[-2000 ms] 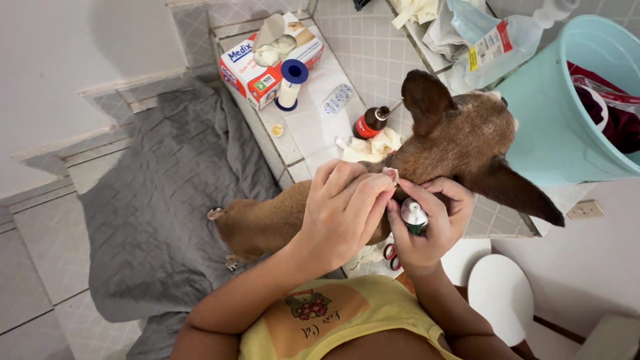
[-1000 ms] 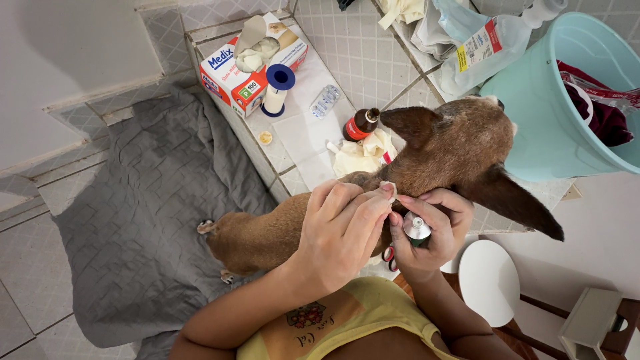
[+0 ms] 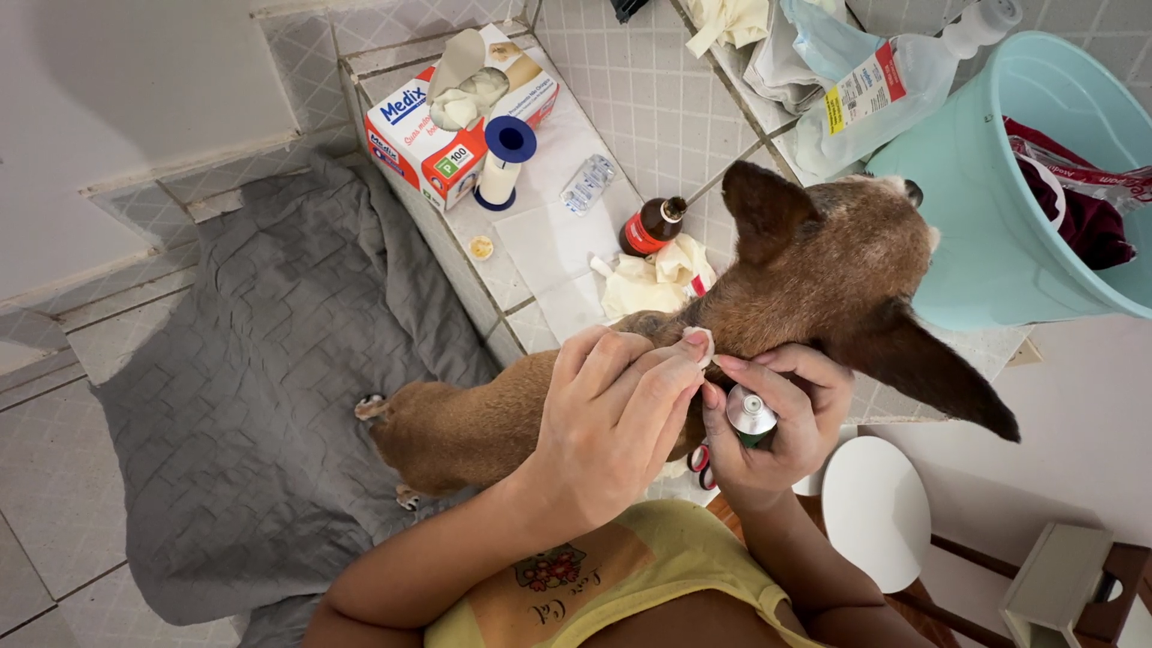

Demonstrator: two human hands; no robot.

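Observation:
A brown dog [image 3: 810, 261] stands with its hindquarters over the grey quilted cloth [image 3: 270, 387] and its head pointing to the upper right. My left hand [image 3: 603, 432] pinches a small piece of white cotton [image 3: 700, 345] against the back of the dog's neck. In my right hand [image 3: 792, 414] is a metal tube [image 3: 751, 412], its nozzle end up and cap off, while the thumb and index fingertips are close to the cotton. The skin under the fingers is mostly hidden. Red-handled scissors [image 3: 700, 459] show partly below the dog.
On the tiled ledge are a glove box [image 3: 414, 135], a tape spool [image 3: 497, 175], a blister pack [image 3: 589, 184], an amber bottle [image 3: 650, 227] and crumpled latex gloves [image 3: 652, 283]. A clear plastic bottle [image 3: 873, 108] and a light-blue bucket [image 3: 954, 243] stand beyond the dog's head. A white stool seat [image 3: 877, 513] is below.
Both hands stay at the dog's neck with the cotton and the tube. The view has shifted slightly; nothing else has plainly changed.

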